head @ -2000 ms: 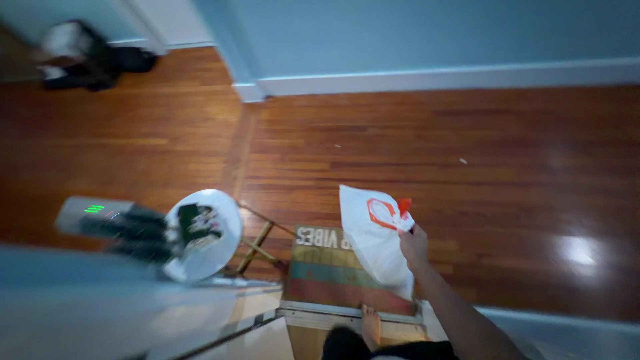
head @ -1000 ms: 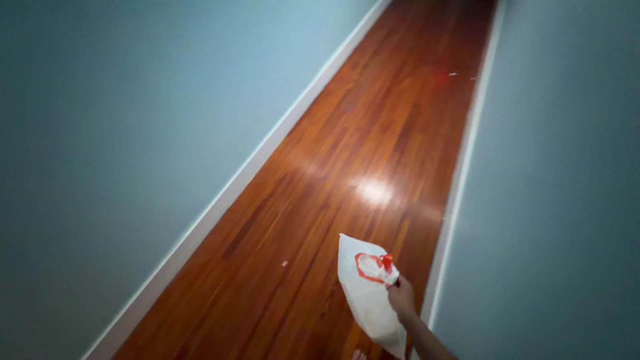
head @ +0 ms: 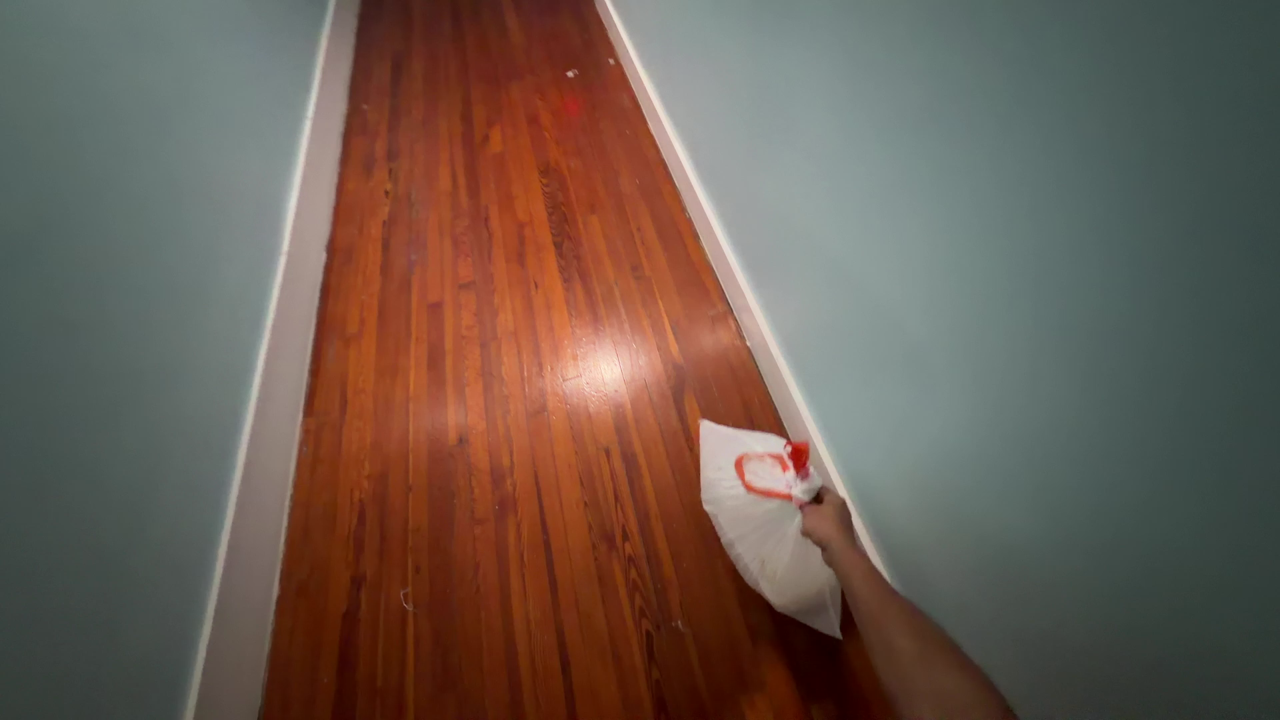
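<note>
My right hand [head: 828, 520] is closed around the gathered neck of a white plastic drawstring trash bag [head: 765, 540], at the lower right of the view. A red drawstring [head: 797, 458] sticks up at the knotted neck, and a red loop shows on the bag's side. The bag hangs over the wooden floor, near the right-hand baseboard. My left hand is out of view.
A hallway of reddish wood planks [head: 480, 350] runs ahead between a left white baseboard [head: 265, 400] and a right one [head: 720, 250], below blue-green walls. Small white scraps [head: 571, 73] lie far ahead; a thin thread [head: 406, 600] lies nearer.
The view has turned and moved from the doormat and round white table into the hallway. My right hand has kept hold of the white bag throughout.
</note>
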